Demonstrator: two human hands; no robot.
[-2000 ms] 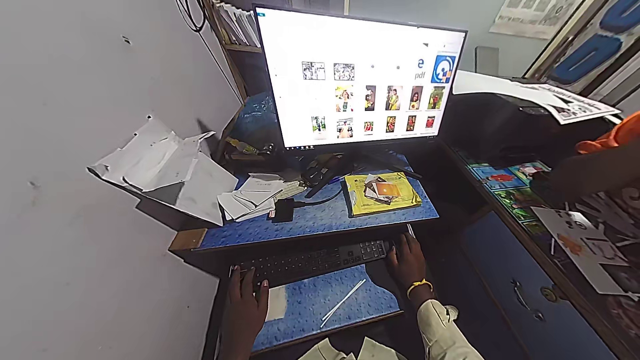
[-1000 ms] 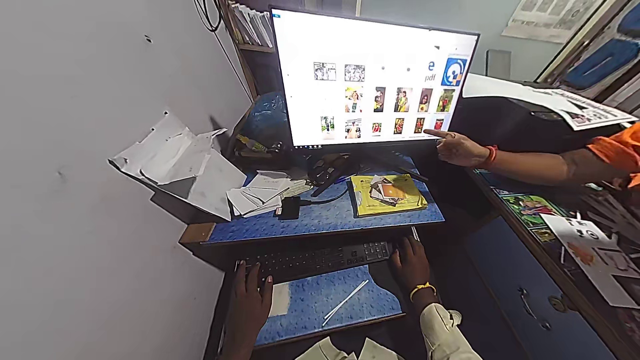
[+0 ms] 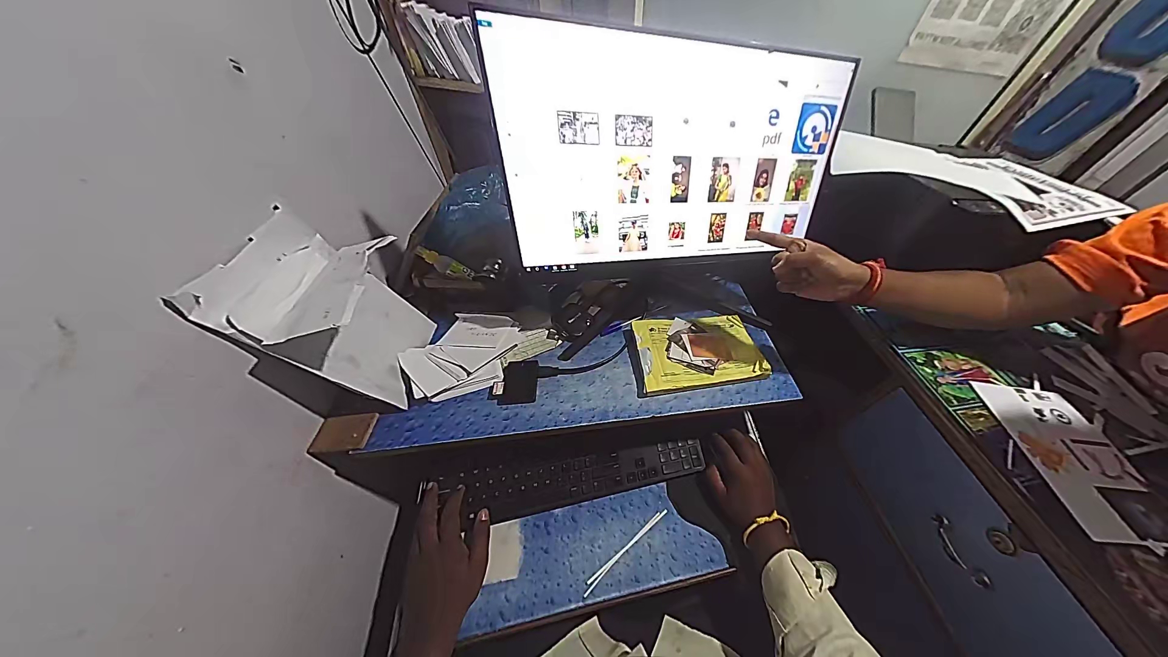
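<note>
My left hand (image 3: 449,557) rests with spread fingers at the left end of a black keyboard (image 3: 566,474) on the pull-out tray. Beyond the keyboard's right end lies my right hand (image 3: 741,479), palm down, with a yellow band at the wrist; whether a mouse is under it is hidden. Above them stands a lit monitor (image 3: 639,91) showing rows of picture thumbnails. Another person's hand (image 3: 812,269), with a red wrist thread, points at a thumbnail in the lower row. Two thin white strips (image 3: 625,554) lie on the blue tray in front of the keyboard.
On the blue desk shelf (image 3: 584,411) are a yellow packet (image 3: 662,365) with photos on top, a black cabled box (image 3: 518,381) and white papers (image 3: 461,356). Crumpled sheets (image 3: 292,283) lean at the left wall. A counter with printed sheets (image 3: 1049,456) runs along the right.
The other person's hand, out of view two seconds ago, has come in from the right to the screen and now points slightly further left than one second ago. My hands have stayed at the keyboard.
</note>
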